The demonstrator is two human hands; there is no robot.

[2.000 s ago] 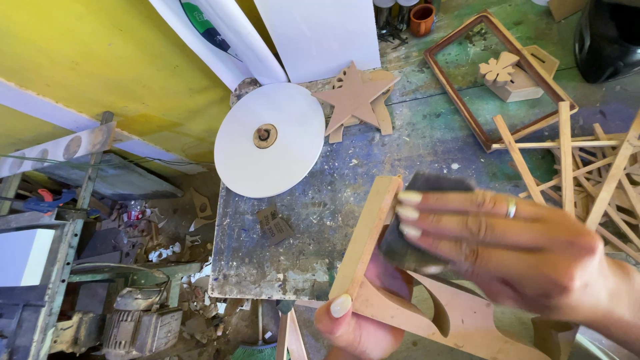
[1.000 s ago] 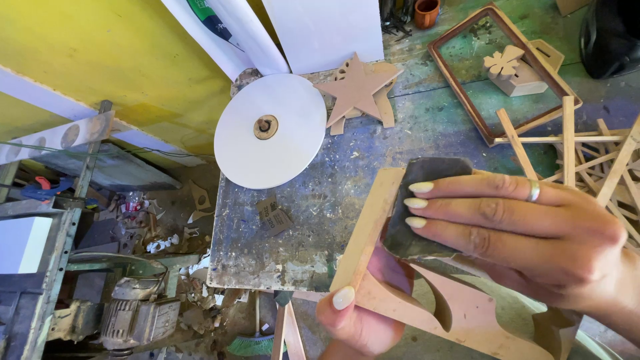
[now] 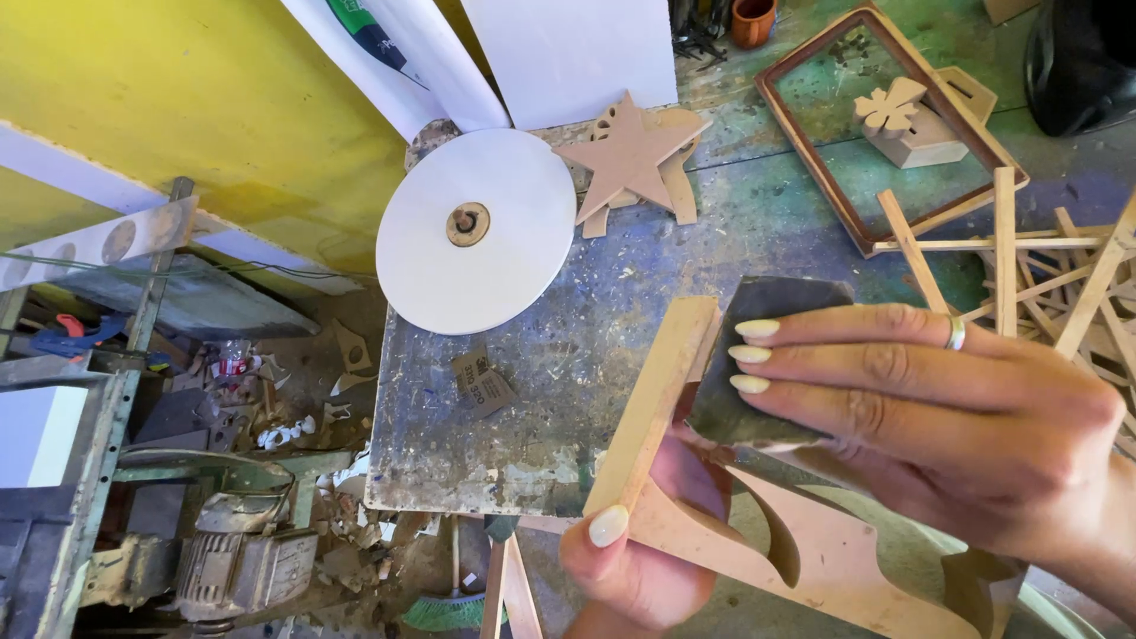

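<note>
My left hand (image 3: 652, 555) grips the end of a cut-out wooden piece (image 3: 790, 568), its thumb on the lower end of the piece's flat crosspiece (image 3: 652, 404). That piece has curved edges and runs toward the bottom right. My right hand (image 3: 932, 399) presses a dark sheet of sandpaper (image 3: 768, 355) beside the crosspiece, three fingers flat on it and a ring on one finger. The right thumb is hidden. A small scrap of sandpaper (image 3: 482, 383) with printing lies on the worktable (image 3: 532, 453), left of the hands.
A white disc (image 3: 479, 275) and star cut-outs (image 3: 630, 160) stand at the table's back left. Behind lie a wooden frame (image 3: 812, 173), a flower cut-out (image 3: 890, 108) and a clay cup (image 3: 753, 22). Wooden strips (image 3: 1003, 253) pile up at right. An electric motor (image 3: 240, 555) sits below left.
My right hand with the sandpaper has moved slightly down beside the crosspiece since one second ago. My left hand keeps its grip on the wooden piece.
</note>
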